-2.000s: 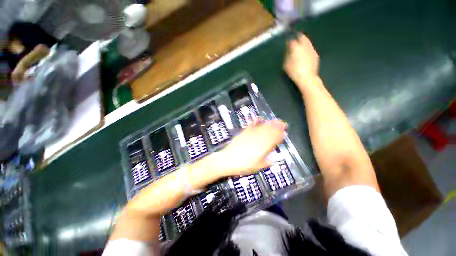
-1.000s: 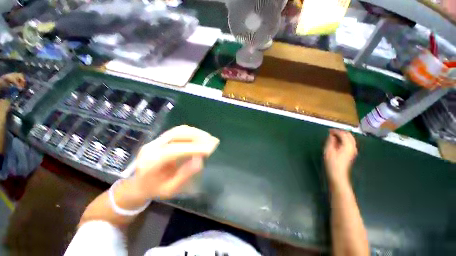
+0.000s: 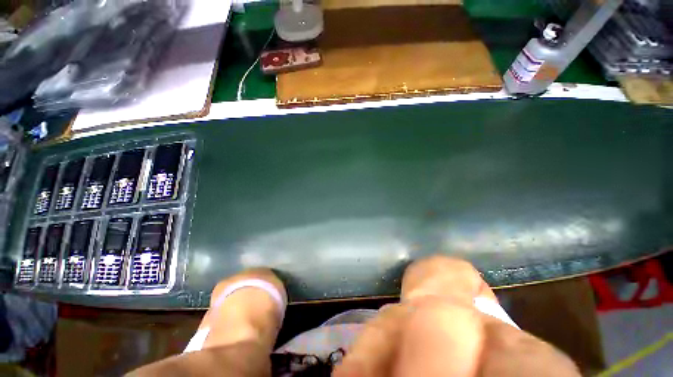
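Observation:
A clear blister tray (image 3: 184, 213) with two rows of keypad phones lies at the left of the bench. The phones (image 3: 149, 254) show dark screens and lit-looking keypads. My left hand (image 3: 254, 280), with a pale band at the wrist, is low at the bench's front edge, right of the tray and apart from it. My right hand (image 3: 441, 283) is low at the front edge, right of centre, blurred and partly cut off by the bottom of the picture. The fingers of both hands cannot be made out. No held thing shows.
Behind the green mat (image 3: 354, 184) are a brown board (image 3: 398, 66), a red handset or power strip (image 3: 290, 60), a fan base (image 3: 299, 23) and a labelled bottle (image 3: 533, 66). Crumpled plastic bags (image 3: 111, 62) lie on a white board (image 3: 166, 92). Red stool parts (image 3: 638, 282) show lower right.
The view has turned, and the tray now shows closer and squarer at the left. Both hands have drawn back to the bench's front edge.

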